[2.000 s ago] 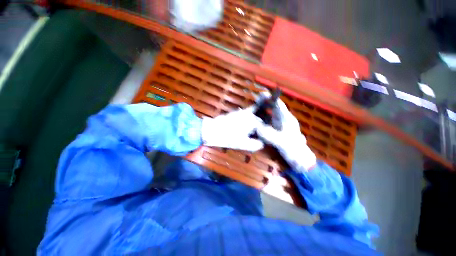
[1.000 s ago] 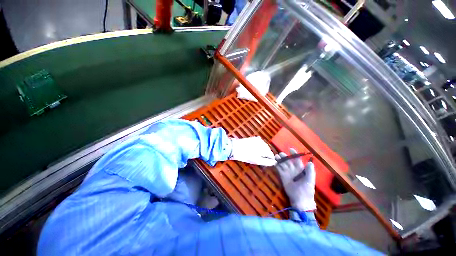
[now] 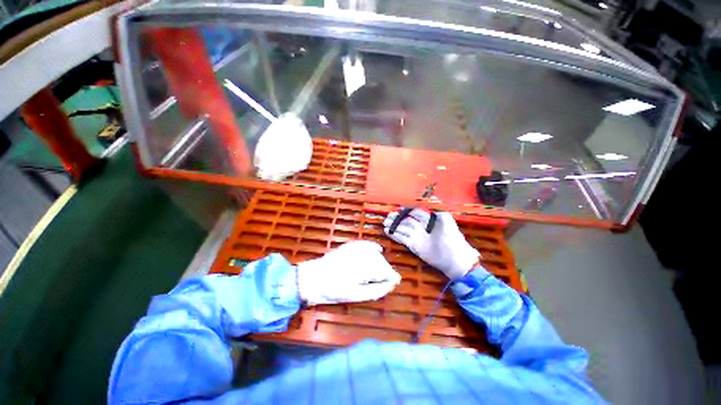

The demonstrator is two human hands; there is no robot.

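My left hand (image 3: 348, 274), in a white glove, is curled over the middle of the orange-red slotted tray (image 3: 348, 326). A small dark line shows at its fingers; whether it holds anything cannot be told. My right hand (image 3: 436, 244), also gloved, is to its right and slightly farther forward. It holds the side cutters (image 3: 402, 219) by their dark, spread handles, and their jaws point away from me toward the red plate (image 3: 403, 170). The two hands are apart. A thin blue-purple cord (image 3: 433, 311) runs from my right wrist toward my lap.
A clear shield (image 3: 395, 95) with an orange-red lower edge stands across the far part of the tray. Behind it are a whitish bag (image 3: 283, 148) and a black object (image 3: 492, 188). The green conveyor (image 3: 118, 237) runs at left. A green piece (image 3: 238, 263) shows at the tray's left edge.
The view has turned, so the shield now lies straight across the front. My hands, close together before, are now apart. The cutters remain in my right hand.
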